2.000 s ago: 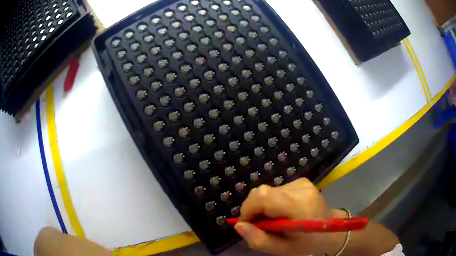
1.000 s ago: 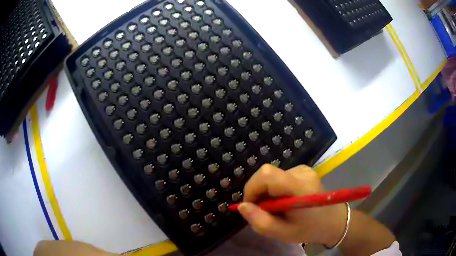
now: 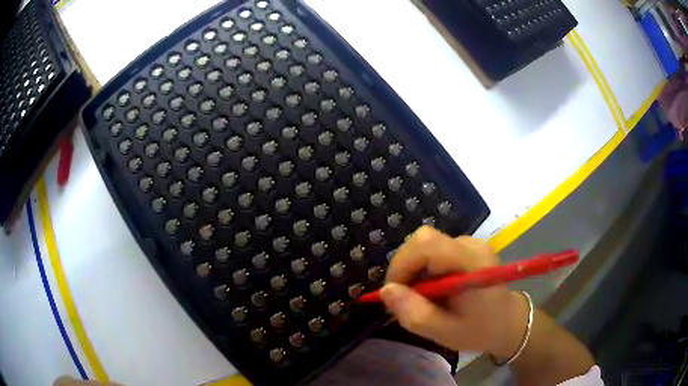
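The black pocketed tray (image 3: 136, 226) lies tilted across the middle of the view, with a small round metal part (image 3: 278, 353) in each visible pocket. My right hand (image 3: 456, 298) is bare, with a bracelet at the wrist, and holds the red marker (image 3: 498, 276). The marker's tip is at a part in the lower right rows of the tray. My hand hides some pockets near that edge. Of my left hand only a small strip of skin (image 3: 79, 381) shows at the bottom left edge; its fingers are not visible.
A stack of filled black trays (image 3: 45, 113) stands at the left, with the red marker cap (image 3: 66, 160) beside it. Another black tray stack (image 3: 513, 38) stands at the upper right. Yellow tape (image 3: 558, 196) and blue tape (image 3: 49, 286) mark the white tabletop.
The view has shifted, so the tray appears farther left. My right hand has moved the marker tip to parts farther up along the tray's lower right side. Less of my left arm shows.
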